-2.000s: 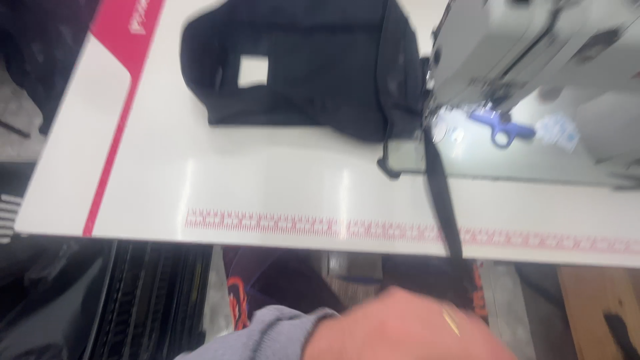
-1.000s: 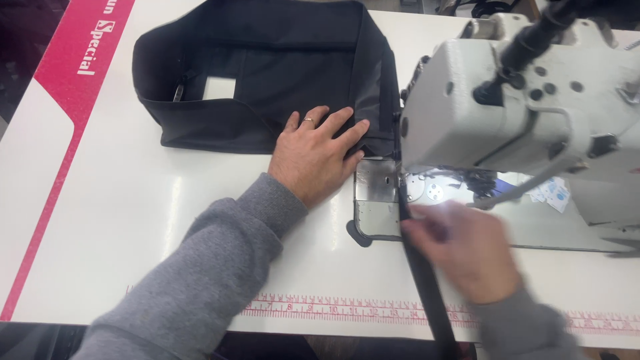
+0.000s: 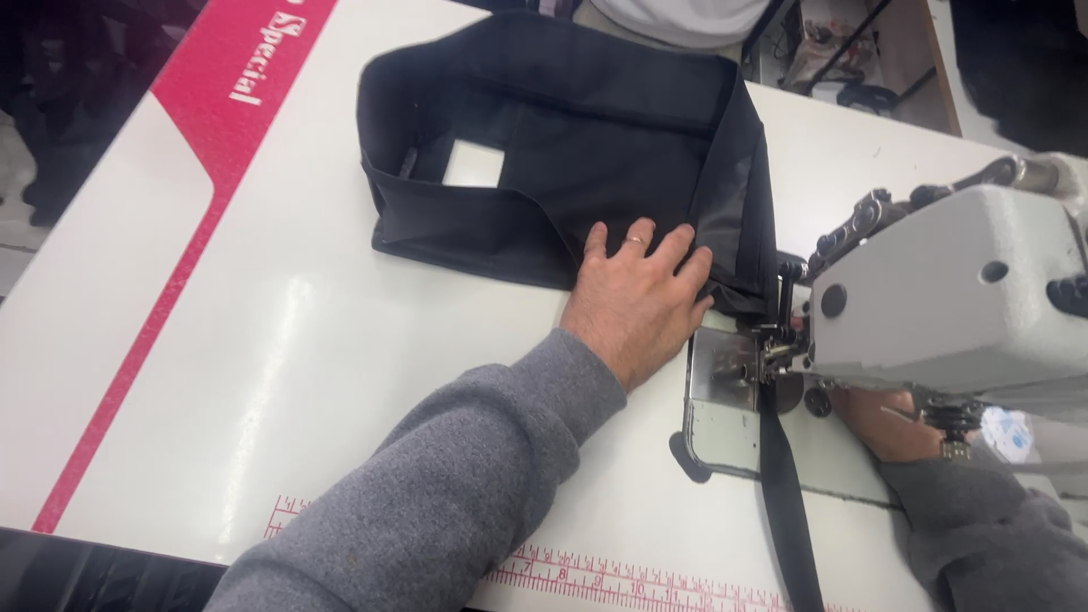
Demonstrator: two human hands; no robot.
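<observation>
My left hand (image 3: 639, 302) lies flat with spread fingers on the near right part of a black fabric piece (image 3: 612, 153), which stands in a loop with a rectangular opening in its base. The fabric's right edge reaches the presser foot area (image 3: 773, 357) of an industrial sewing machine (image 3: 918, 289). From there a black fabric strip (image 3: 786, 510) runs down over the table's near edge. Partly behind the machine head is my right hand (image 3: 888, 421); its fingers are hidden, so what they touch cannot be seen.
The white table (image 3: 340, 382) bears a printed red ruler (image 3: 637, 586) along its near edge and a red stripe at left. Beyond the far edge are white cloth (image 3: 688, 17) and a shelf unit (image 3: 892, 59) with items. A dark pad sits at the machine plate's corner.
My right hand has moved from the black strip to behind the machine head. My left hand stays on the black fabric, where it came between the two earlier frames. The view has shifted.
</observation>
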